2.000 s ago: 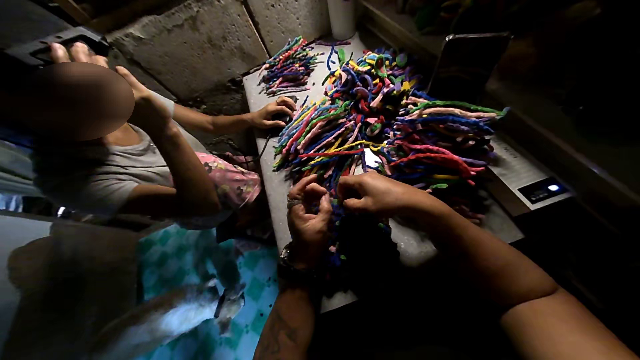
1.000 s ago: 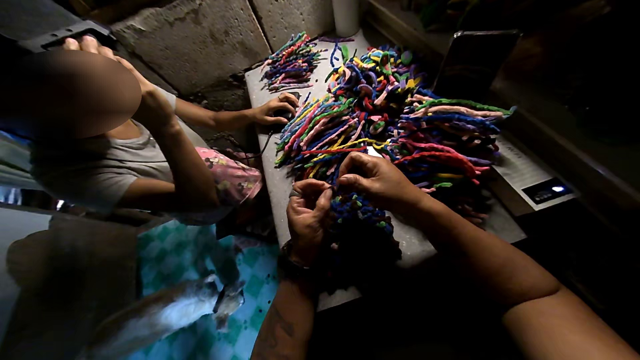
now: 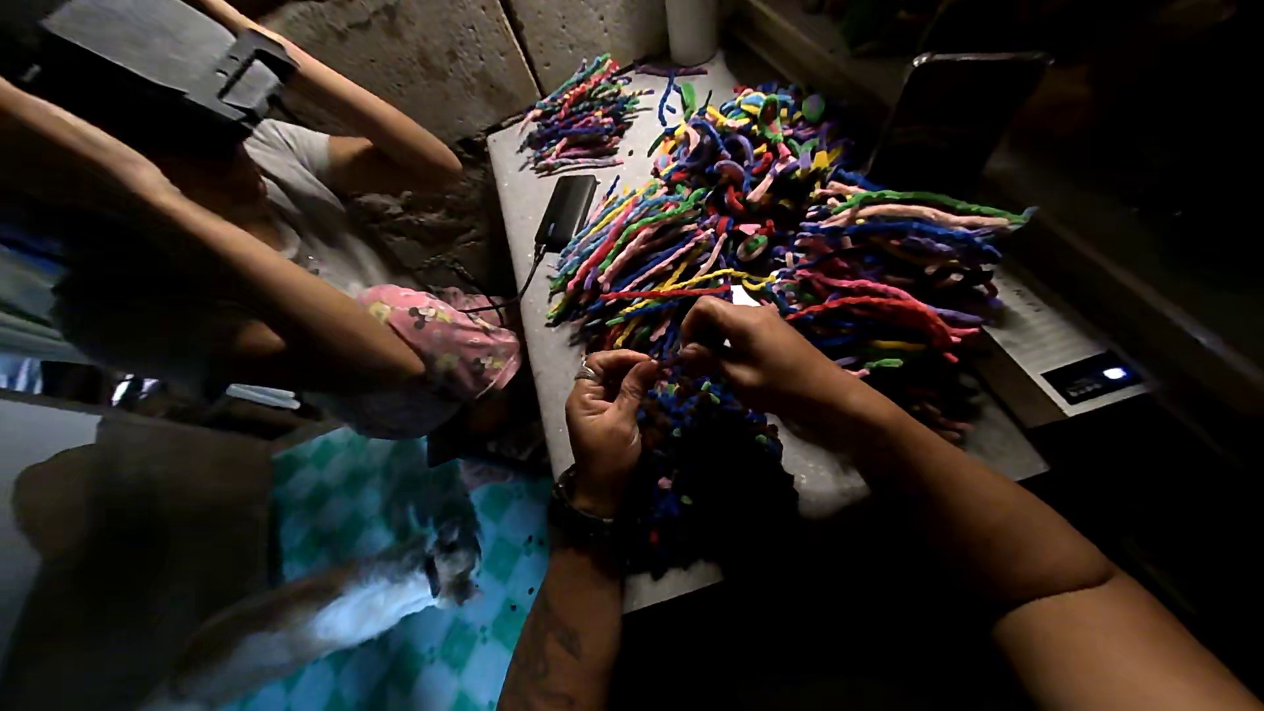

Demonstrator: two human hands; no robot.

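Note:
My left hand, with a ring on a finger and a band on the wrist, has its thumb and fingertips pinched together over a dark knotted fabric piece. Close by on the right, my right hand is also pinched. A small strip seems to run between the fingertips, too small to tell clearly. Beyond the hands lie bundles of colourful fabric strips, more strips to the right and a tangled heap farther back. A smaller pile of strips lies at the table's far left corner.
The pale table stands by a block wall. A black power bank with a cable lies at its left edge. Another person sits at the left, and a dog is on the checkered floor. A dark upright screen stands right.
The other person's hand has left the table and both arms are now raised to the headgear; the black power bank shows where that hand lay. My hands stay close together over the knotted piece.

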